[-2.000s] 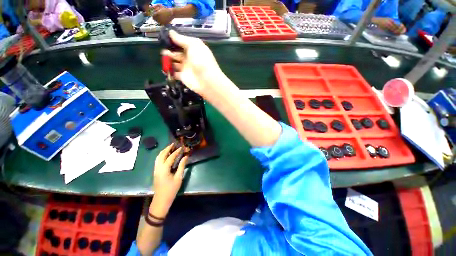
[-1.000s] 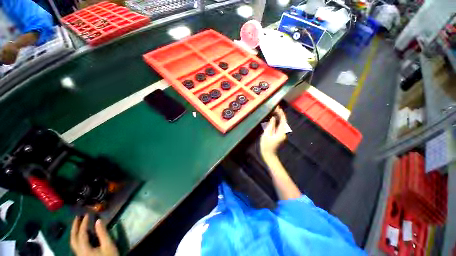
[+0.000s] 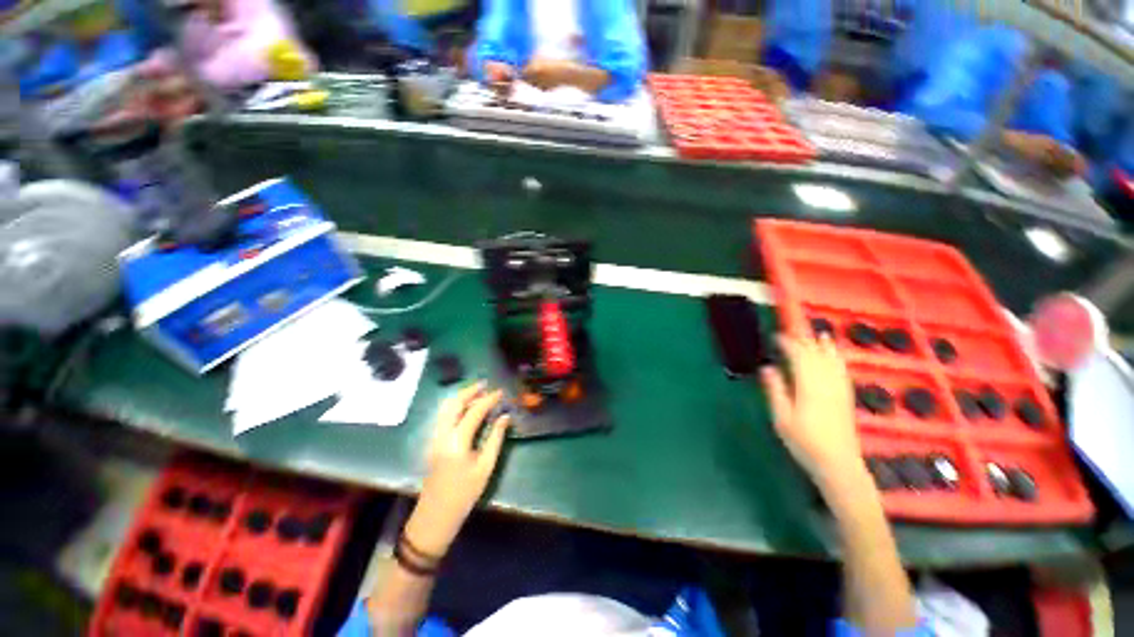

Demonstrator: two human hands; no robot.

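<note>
The black toggle press [image 3: 537,299] stands on the green bench, its red handle [image 3: 555,339] lowered at the front and not held. My left hand [image 3: 466,436] is at the left front corner of the press base, fingers curled round a dark round part [image 3: 495,408], partly hidden. My right hand [image 3: 811,396] is over the left edge of the right red tray [image 3: 958,504], fingers slightly bent; the picture is blurred and I cannot tell if it holds anything. Round black parts [image 3: 920,402] lie in the tray compartments.
White paper sheets [image 3: 289,373] with black parts [image 3: 384,361] lie left of the press. A blue control box [image 3: 244,286] and a grey fan [image 3: 60,255] are further left. A smartphone [image 3: 736,334] lies beside the right tray. A lower left red tray [image 3: 221,556] holds black parts. People sit opposite.
The view has swung back left to the press. My right hand has moved from the dark crate below the bench to the right red tray. My left hand remains by the press base.
</note>
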